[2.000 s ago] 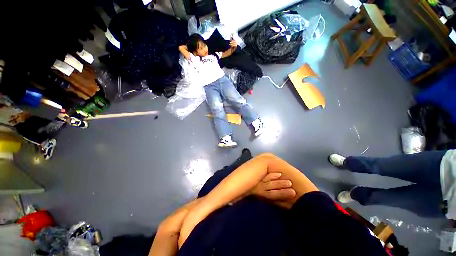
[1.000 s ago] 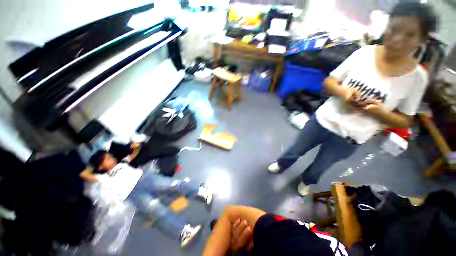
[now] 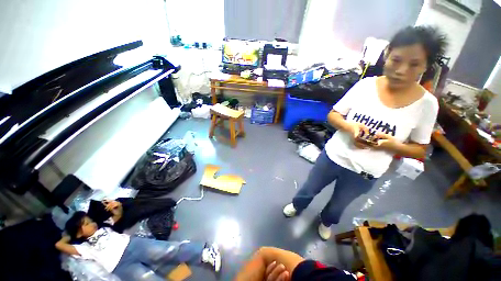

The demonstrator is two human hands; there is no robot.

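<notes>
My arms are folded at the bottom edge. The fingers of my left hand show, curled against my right arm, and the rest is cut off. My right hand is out of the picture. Nearest at the lower right, dark garments lie heaped on a wooden table, with a thin white drawcord loop on them. A person in a white shirt stands in front, holding a small dark object, perhaps a phone, in both hands.
A person in jeans lies on plastic at the lower left. Notched cardboard, a black bag and a stool stand or lie on the floor. A long black machine is left, a blue bin behind.
My view has swung up and to the right, bringing in the standing person and the garment table. My folded arms have dropped mostly below the picture.
</notes>
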